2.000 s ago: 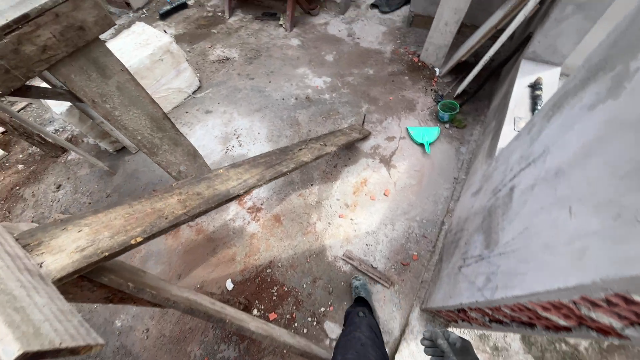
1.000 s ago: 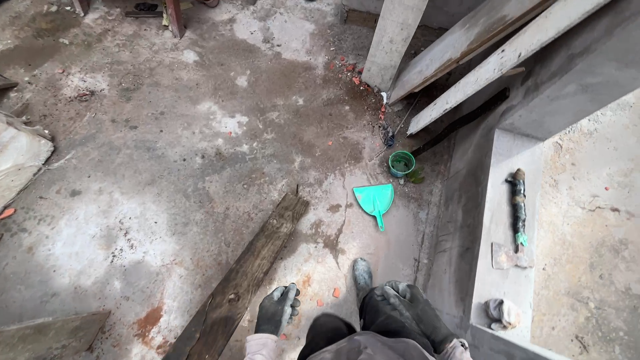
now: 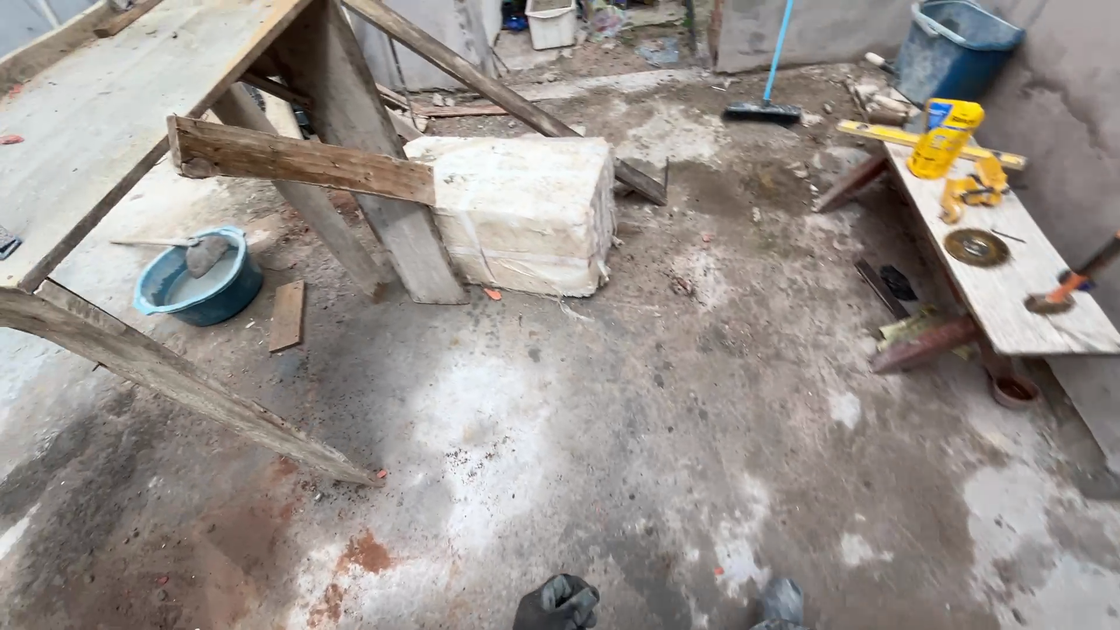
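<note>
My left hand (image 3: 557, 602), in a dark glove, is at the bottom edge, a little left of the boot (image 3: 779, 602). Its fingers are curled in and nothing shows between them. Bare concrete floor surrounds it. My right hand is out of view. At the right, a low wooden bench (image 3: 1019, 236) carries a yellow container (image 3: 946, 138), a yellow spirit level (image 3: 932, 144), a yellow tool (image 3: 976, 188), a round disc (image 3: 976, 248) and a hammer (image 3: 1054, 297). A white wrapped block (image 3: 525, 219) sits on the floor beyond my left hand.
A wooden platform (image 3: 131, 87) on slanted plank legs stands at the left, one leg (image 3: 201, 385) angling toward the middle. Beneath is a blue basin (image 3: 206, 289) with grey contents and a trowel-like tool. Farther off are a broom (image 3: 761, 112) and a blue bucket (image 3: 949, 52).
The view has swung widely to the left and up. Both gloved hands showed one second ago; now only my left one does. The green dustpan and the window ledge are out of view.
</note>
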